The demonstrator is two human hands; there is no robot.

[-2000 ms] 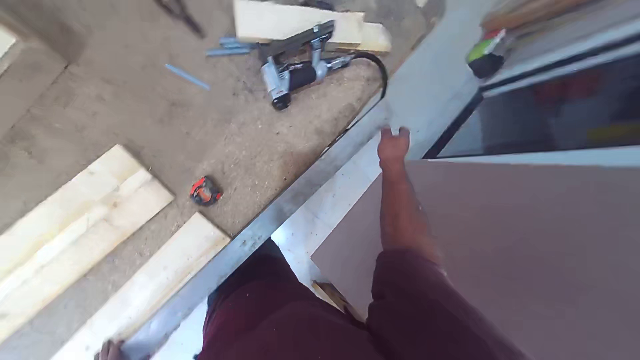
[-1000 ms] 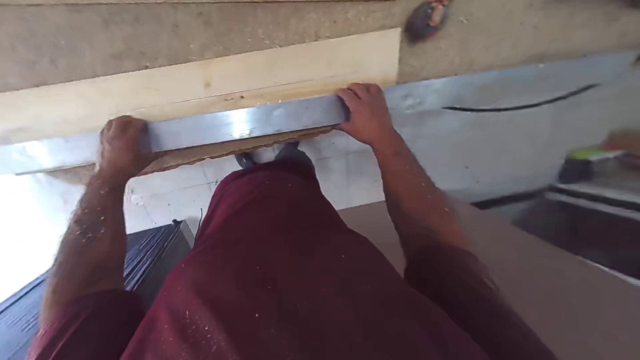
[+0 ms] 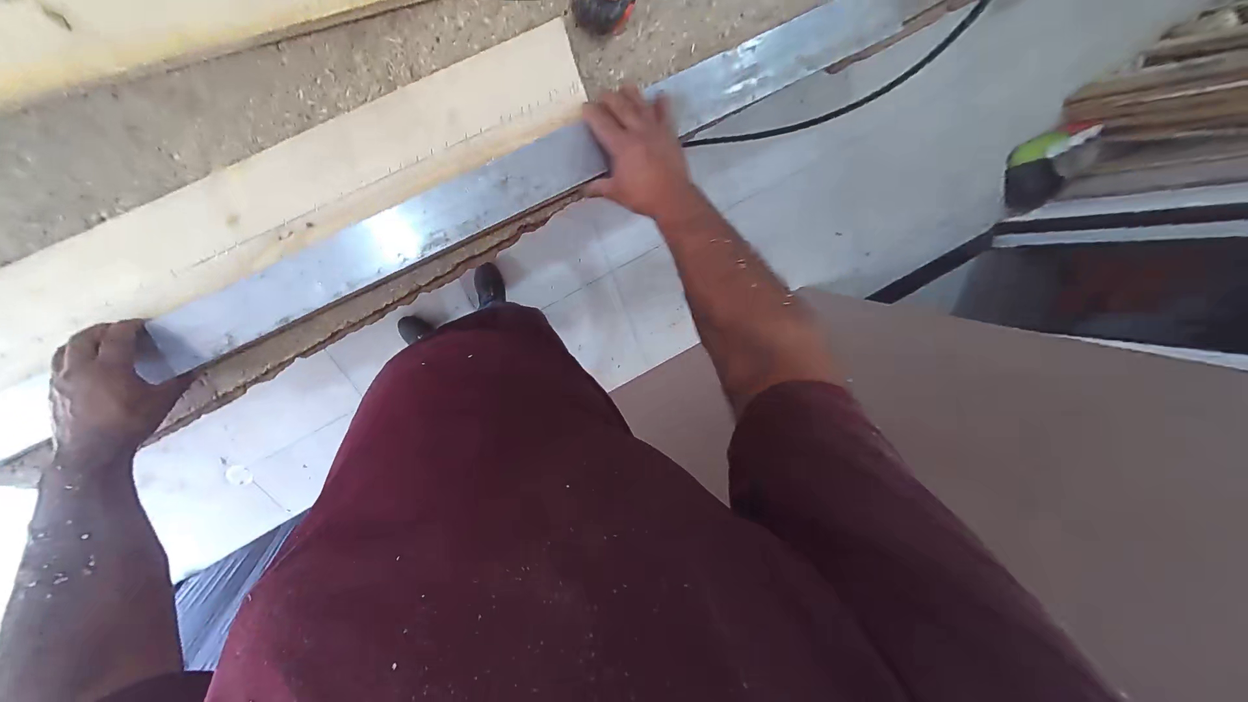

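A long metal straightedge bar [image 3: 390, 234] runs diagonally along the edge of the workbench [image 3: 244, 127], beside a pale wooden board [image 3: 322, 166]. My left hand [image 3: 107, 390] grips the bar at the lower left, its fingers over the far edge and the thumb on the near side. Farther up to the right, my right hand [image 3: 639, 146] spans the same bar, fingers over the far edge and thumb near the close edge; it is slightly blurred. The bar carries on past my right hand to the top right.
A tape measure [image 3: 603, 14] lies at the top edge. Another light board [image 3: 146, 39] is at the upper left. A black hose [image 3: 858, 107] curves at the right, near stacked wood [image 3: 1160, 117] and a green and black object [image 3: 1038, 171]. A large brown panel [image 3: 975, 429] stands right of me.
My right hand was off the bar, held out over the right side, two seconds ago; it has come onto the bar. The view has turned and shifted greatly.
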